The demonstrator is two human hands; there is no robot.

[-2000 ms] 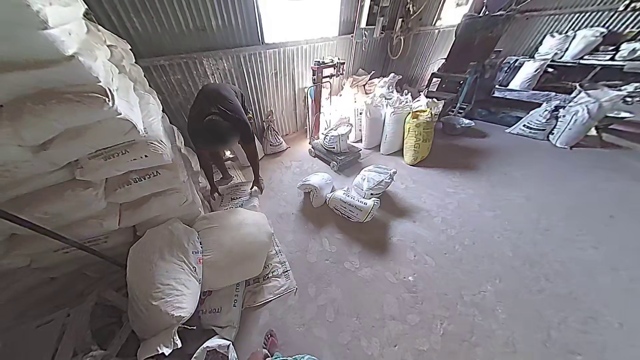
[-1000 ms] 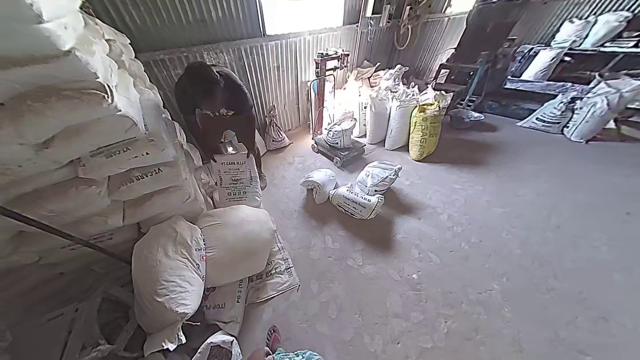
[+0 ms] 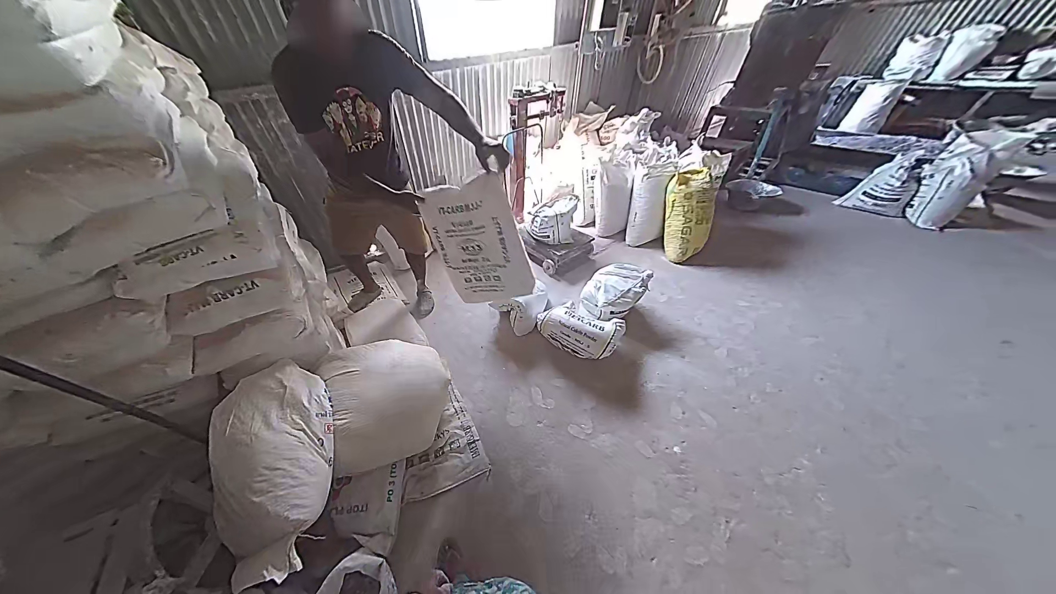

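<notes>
Neither of my hands is in view. A co-worker point(image 3: 355, 132) stands by the corrugated wall and holds up a flat printed woven sack point(image 3: 478, 239) by its top. Near the bottom left, two full, pale sacks, an upright one point(image 3: 272, 462) and a rounder one point(image 3: 384, 404), lean together on flatter printed sacks point(image 3: 454, 454). Three small filled bags lie close together on the floor, one of them a printed white bag point(image 3: 580, 332). At the bottom edge a bit of patterned cloth point(image 3: 491, 586) shows.
A tall stack of filled sacks point(image 3: 239, 297) rises at the left, with a dark bar point(image 3: 99, 398) across it. A platform scale point(image 3: 561, 252) bears a bag. Beside it stand white sacks and a yellow sack point(image 3: 689, 216). More sacks rest at the right on and beside a rack point(image 3: 891, 144).
The co-worker, bent over the sacks before, now stands upright. The printed sack, low in front of them one second ago, is now held up and out to the right.
</notes>
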